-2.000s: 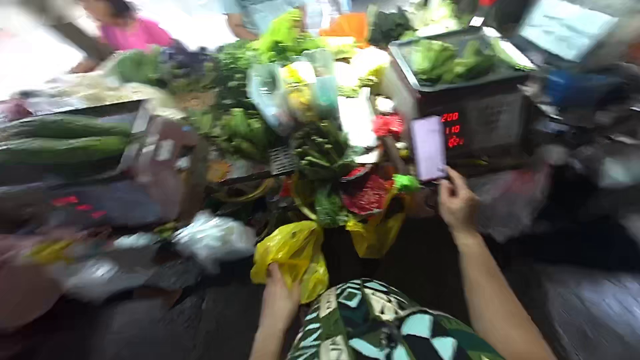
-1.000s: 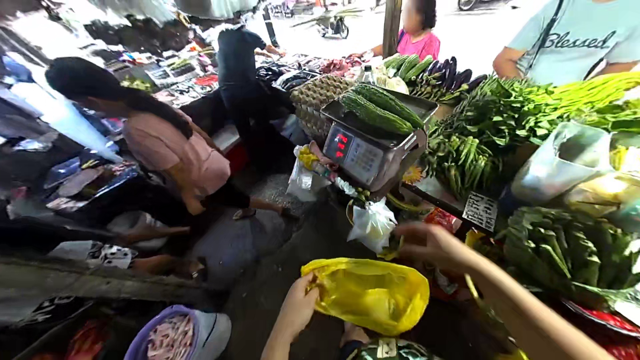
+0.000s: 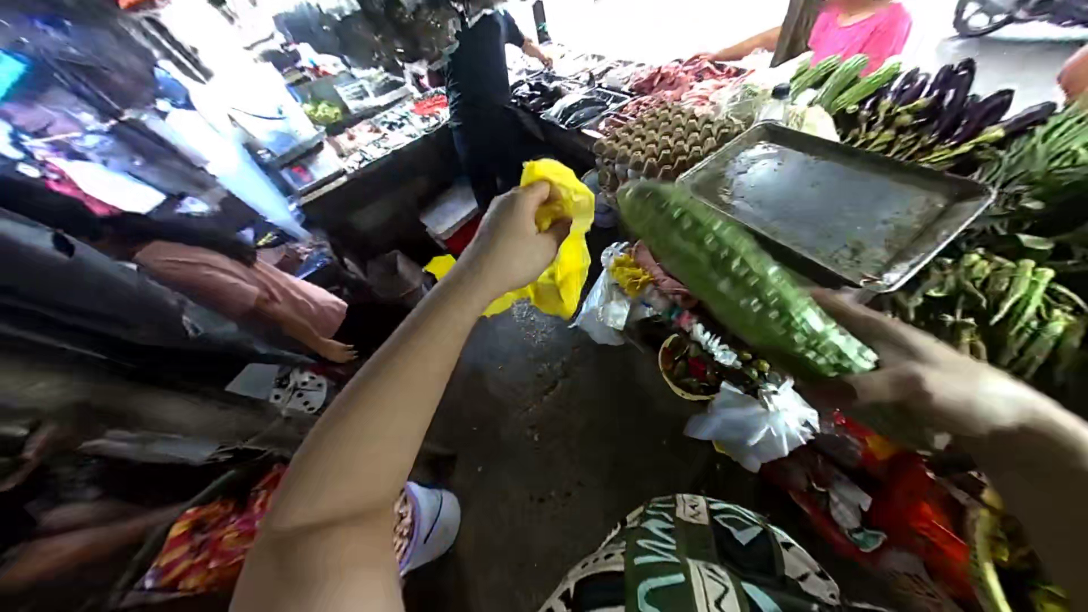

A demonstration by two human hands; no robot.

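Observation:
My left hand (image 3: 520, 242), raised near the middle of the view, grips a crumpled yellow plastic bag (image 3: 571, 263) that hangs below and beside the fingers. On the right, my right hand (image 3: 892, 365) holds a long bumpy green gourd (image 3: 739, 276) from beneath; motion blurs the fingers. The gourd slants from upper left to lower right, just in front of the metal tray (image 3: 833, 204) of a weighing scale. Nothing lies on the tray. Below the gourd hangs a knotted white plastic bag (image 3: 755, 425).
Egg trays (image 3: 667, 140) stand behind the scale, with eggplants (image 3: 943, 98) and okra-like green pods (image 3: 1011, 297) to the right. A person in dark clothes (image 3: 480, 93) stands ahead; another in pink (image 3: 242, 280) is at left. A white bucket (image 3: 429, 523) stands low on the wet floor (image 3: 527, 459).
The gourds that lay on the scale tray are off it, and one is now in my right hand, which was empty. My left hand has lifted the yellow bag, which hung wide and low before.

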